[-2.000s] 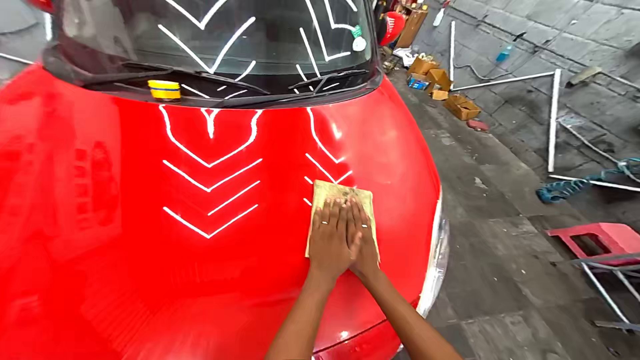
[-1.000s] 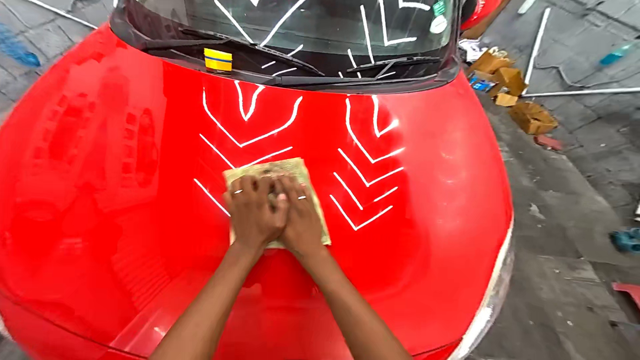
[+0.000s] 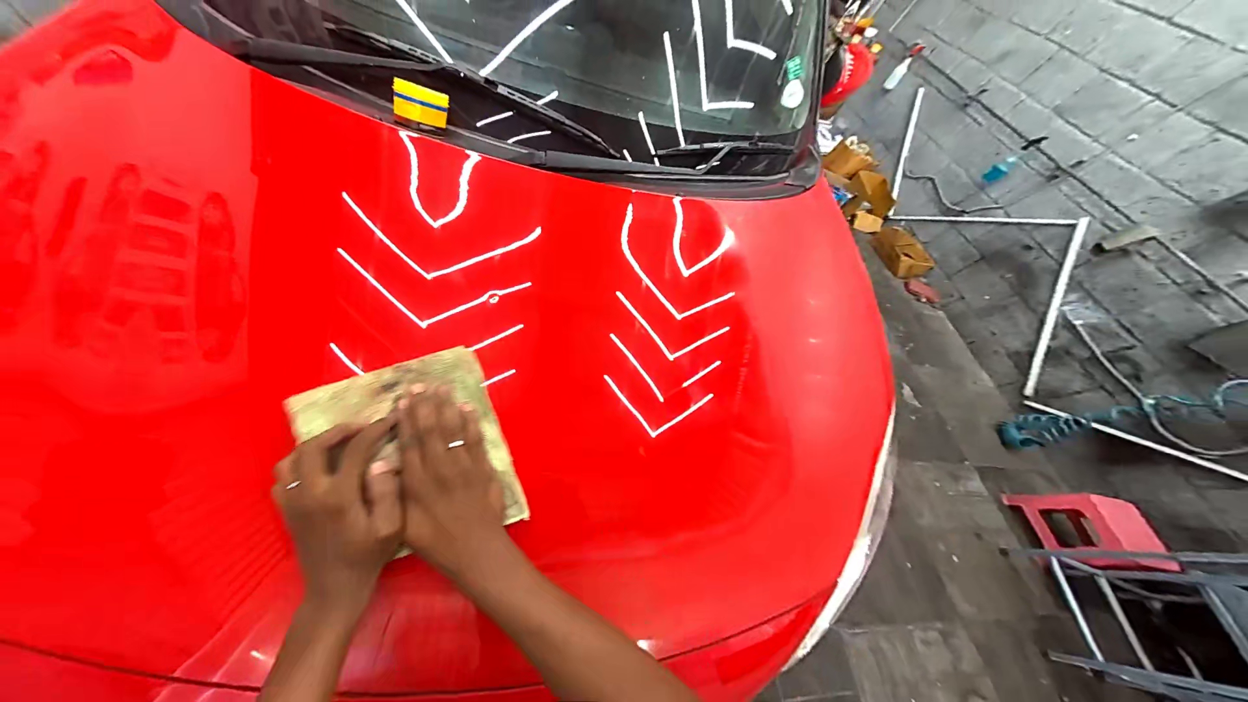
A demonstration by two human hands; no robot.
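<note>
Both hands press a folded yellowish cloth (image 3: 322, 402) flat on the glossy red car hood (image 3: 585, 487). My left hand (image 3: 341, 497) lies on the cloth's lower left part, fingers bent. Beside it and touching it, my right hand (image 3: 448, 468) rests with its fingers stretched toward the cloth's top edge. A ring shows on each hand. White chevron-shaped reflections of ceiling lights run over the hood above and to the right of the cloth. Part of the cloth is hidden under the palms.
A yellow block with a blue stripe (image 3: 421, 103) sits at the base of the windshield (image 3: 624, 68), near the wiper (image 3: 468, 93). Right of the car are cardboard boxes (image 3: 902, 252), a coiled teal hose (image 3: 1033, 429), a red plastic stool (image 3: 1097, 526) and metal frames (image 3: 1121, 604) on the floor.
Both hands and the cloth have moved from the hood's right part to a place farther left. The hands stay together on the cloth. The view has shifted.
</note>
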